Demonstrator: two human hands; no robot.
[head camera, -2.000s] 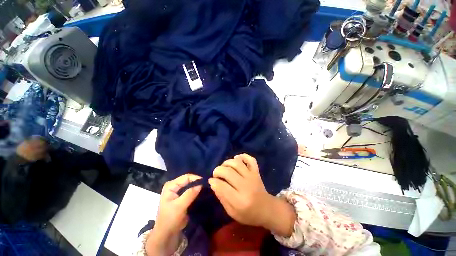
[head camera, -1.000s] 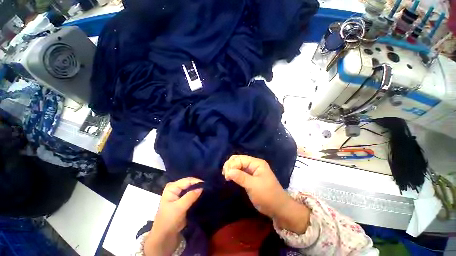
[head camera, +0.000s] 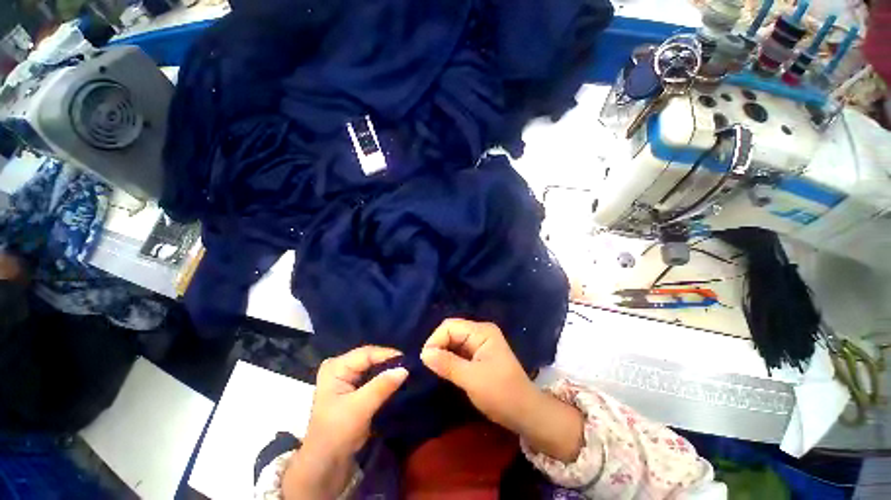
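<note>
A large heap of navy fabric (head camera: 420, 244) covers the table centre and hangs toward my lap. A small white tag with a dark middle (head camera: 367, 145) lies on it. My left hand (head camera: 354, 398) pinches a bit of the navy fabric between thumb and fingers at the near edge of the heap. My right hand (head camera: 481, 369) is just right of it, fingertips pinched together over the fabric. Whether a thread or cloth is between the right fingertips cannot be seen.
A white sewing machine (head camera: 723, 156) stands at right, with black cords (head camera: 777, 303), orange-blue snips (head camera: 669, 296), brass-handled scissors (head camera: 856, 376) and a white scrap (head camera: 813, 405) beside it. A grey machine (head camera: 103, 117) is at left. A dark-clothed person is at the left edge.
My right hand moved away from my left hand, then came back slightly lower and nearer to it. My left hand keeps its pinch. The view has shifted slightly.
</note>
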